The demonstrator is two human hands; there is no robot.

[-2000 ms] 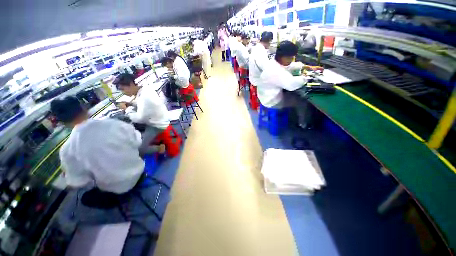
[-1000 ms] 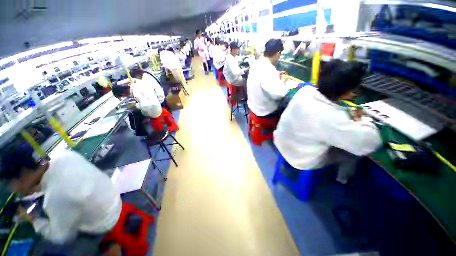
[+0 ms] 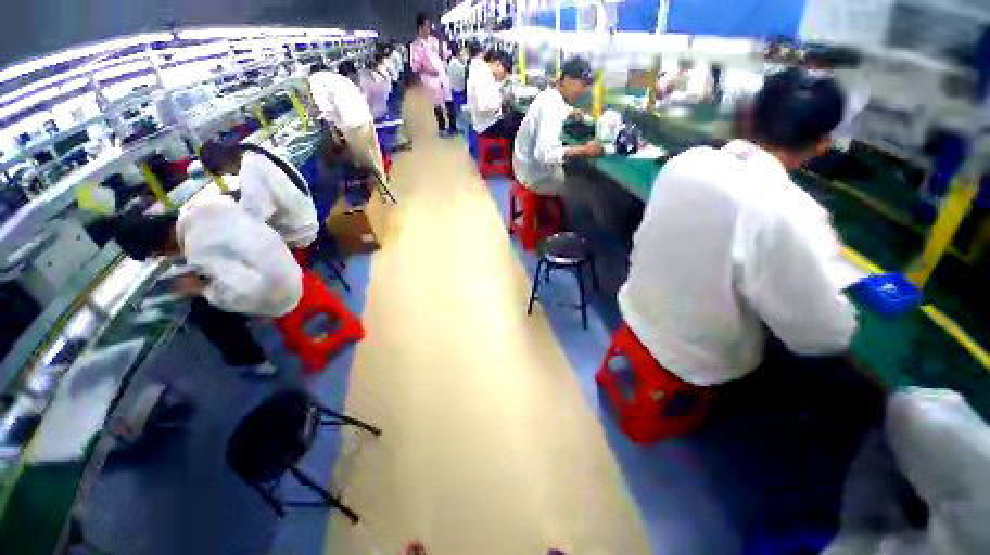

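Neither of my hands can be made out. Two small tips are cut off by the bottom edge; I cannot tell whether they are fingers or shoes. Nearest in front is the beige aisle (image 3: 445,358). A round black stool (image 3: 271,436) stands left of it, its legs reaching the aisle's edge. On the right a person in a white top (image 3: 727,255) sits on a red stool (image 3: 651,396) at a green bench, back turned to me. A small blue tray (image 3: 888,293) lies on that bench.
A second black stool (image 3: 565,252) stands along the right side. Seated workers line both sides; one on the left leans over a bench from a red stool (image 3: 318,320). A cardboard box (image 3: 355,231) lies at left. A person in pink (image 3: 430,71) stands far up the aisle.
The view has moved forward along the aisle. The nearer workers from before have passed out at the sides, and the person in pink looks closer. The white-topped stand on the left is gone from view.
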